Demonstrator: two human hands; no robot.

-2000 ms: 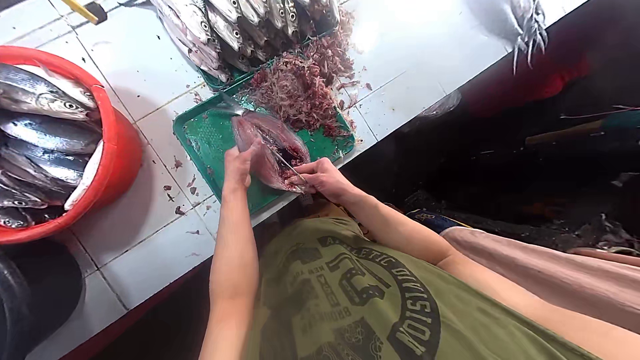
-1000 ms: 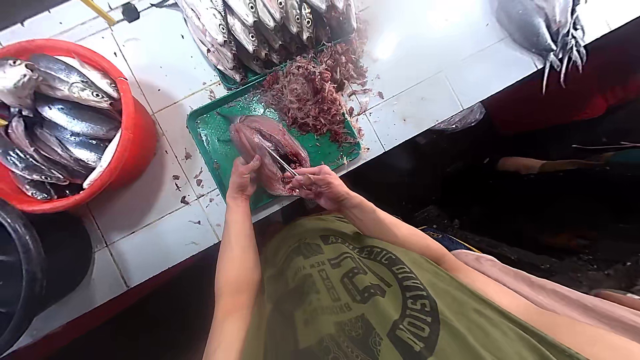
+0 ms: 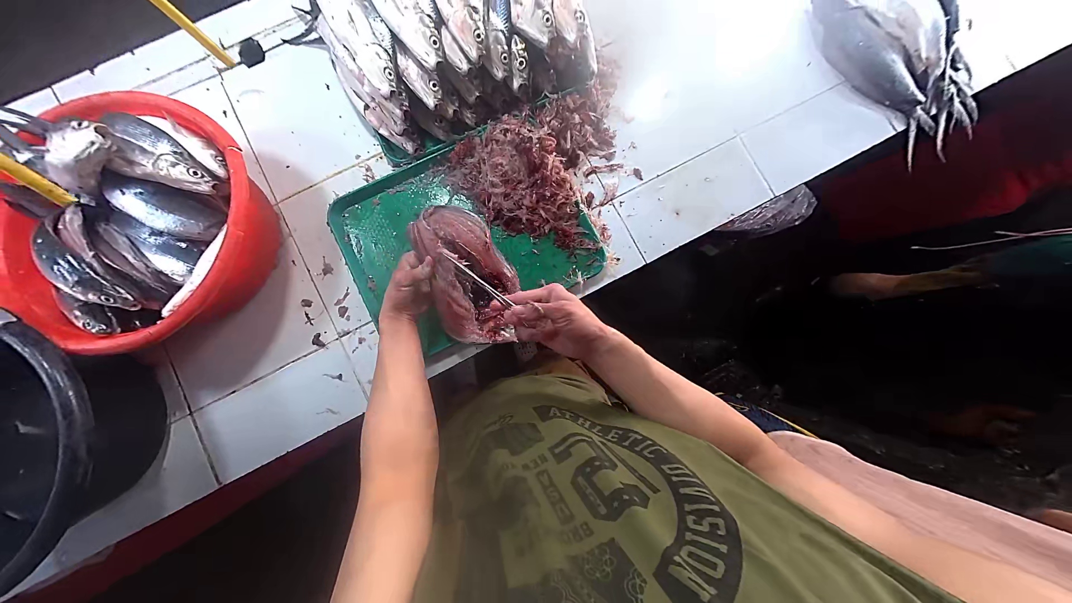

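A fish split open [image 3: 452, 289] lies spread over the near part of a green plastic tray [image 3: 356, 243], its dark red inside showing. My left hand [image 3: 408, 286] grips the fish's left edge. In my right hand [image 3: 557, 321] is a thin metal tool, probably tweezers [image 3: 479, 279], its tip over the fish's flesh and pointing up and left. The right fingers are also close to the lower right edge of the fish. A heap of reddish-brown fish scraps [image 3: 532, 176] covers the tray's far right part and spills past its rim.
Whole fish [image 3: 469, 50] are piled beyond the tray. At left stand a red tub [image 3: 255, 243] of fish and a black bucket [image 3: 71, 419]. Squid [image 3: 888, 63] lie at the far right of the white tiled counter [image 3: 276, 419]. Another person's forearm [image 3: 888, 283] shows at right.
The tool's tip has moved up and left over the open fish. My left hand still holds the fish's left edge. The view has shifted slightly.
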